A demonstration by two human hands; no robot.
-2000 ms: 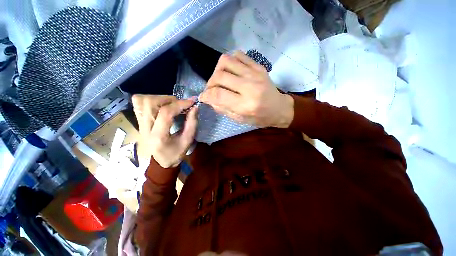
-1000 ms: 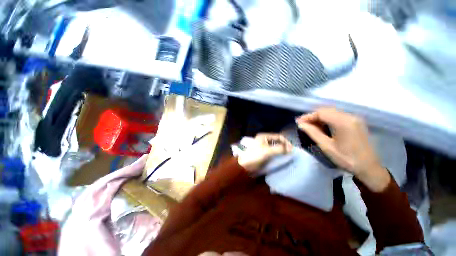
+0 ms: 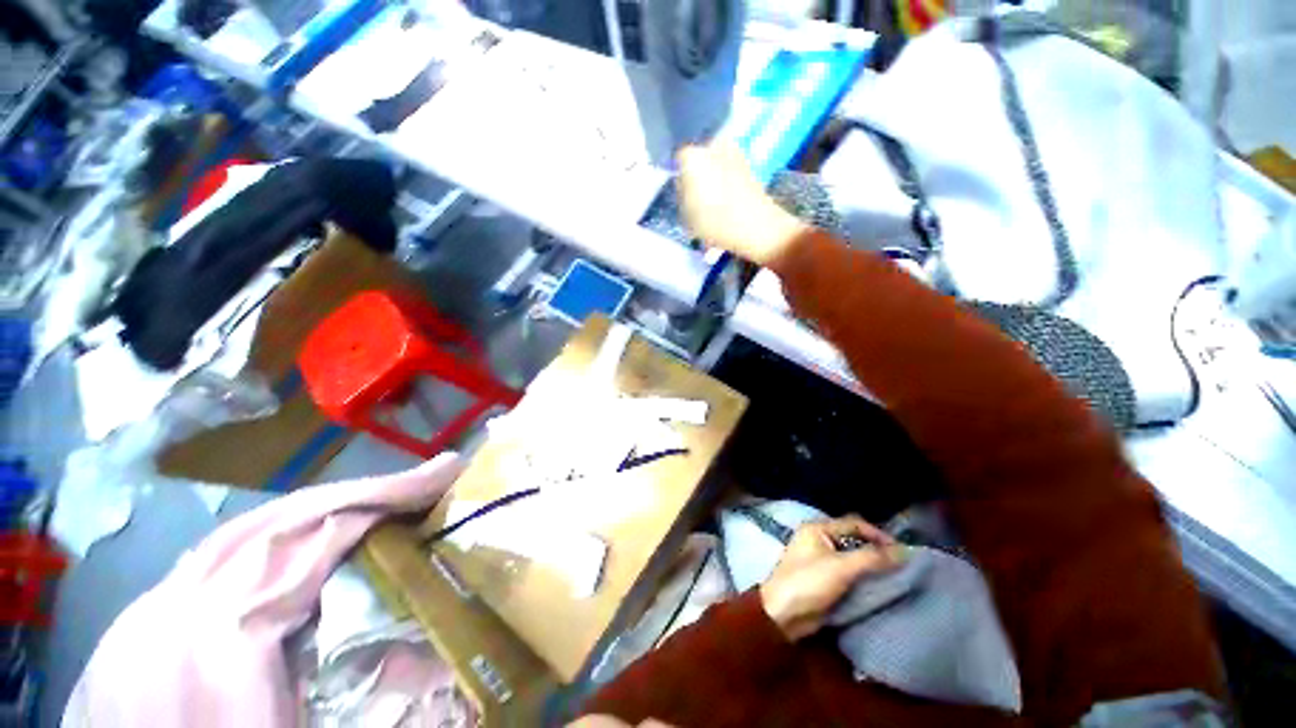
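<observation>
My left hand (image 3: 824,572) is low at centre right, closed on a pale grey fabric piece (image 3: 931,626) with a dark speckled edge at the fingers. The piece hangs over my lap. My right hand (image 3: 732,204) is stretched far forward over the white table, beside the base of a pale grey machine part (image 3: 682,71). Its fingertips are small and partly hidden, so its grip is unclear. Black-and-white flecked fabric (image 3: 1059,363) lies on the table, with a larger white section with dark seam lines (image 3: 1123,171) behind it.
A cardboard box (image 3: 654,526) with white offcuts and dark strips stands left of my lap. A red plastic stool (image 3: 373,356), pink cloth (image 3: 242,569) and black cloth (image 3: 263,235) lie further left. The white table edge (image 3: 569,213) runs diagonally across. A blue panel (image 3: 803,107) is beyond my right hand.
The view has swung left. My right hand has left the fabric piece and reached forward across the table. My left hand still holds the piece, now lower near my lap.
</observation>
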